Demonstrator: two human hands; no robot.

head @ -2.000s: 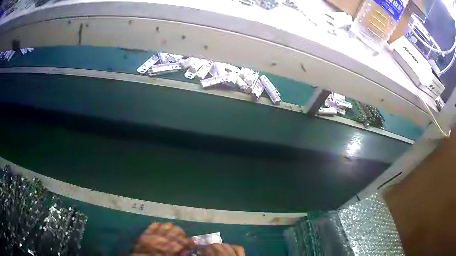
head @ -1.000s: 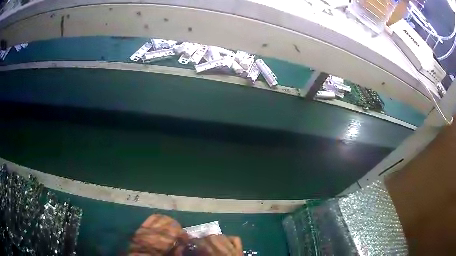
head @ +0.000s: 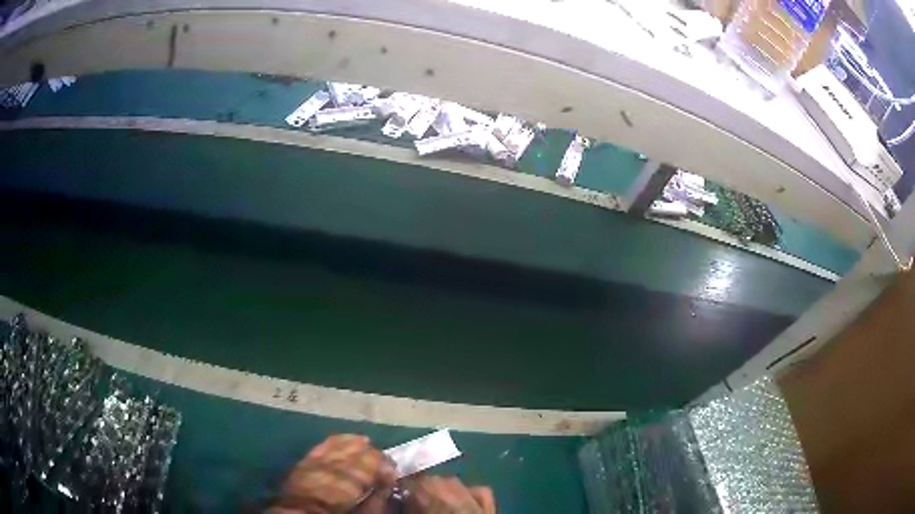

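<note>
My left hand and my right hand are close together at the bottom centre, cut off by the lower edge and blurred. A flat white handle section sticks out from between them toward the upper right, over the green worktop. A small dark bit shows between the fingers. The fingers are bent around the piece; its other end and the fingertips are hidden, and which hand bears it more is hard to tell.
A glittering heap of circuit boards lies at left. A bubble-wrapped stack stands at right, beside a cardboard box. A green conveyor belt crosses beyond the bench edge. White handle covers lie on the far shelf.
The white handle section now shows more clearly and tilts up to the right. On the far shelf, one white cover now lies apart from the pile, to its right. The view has shifted slightly.
</note>
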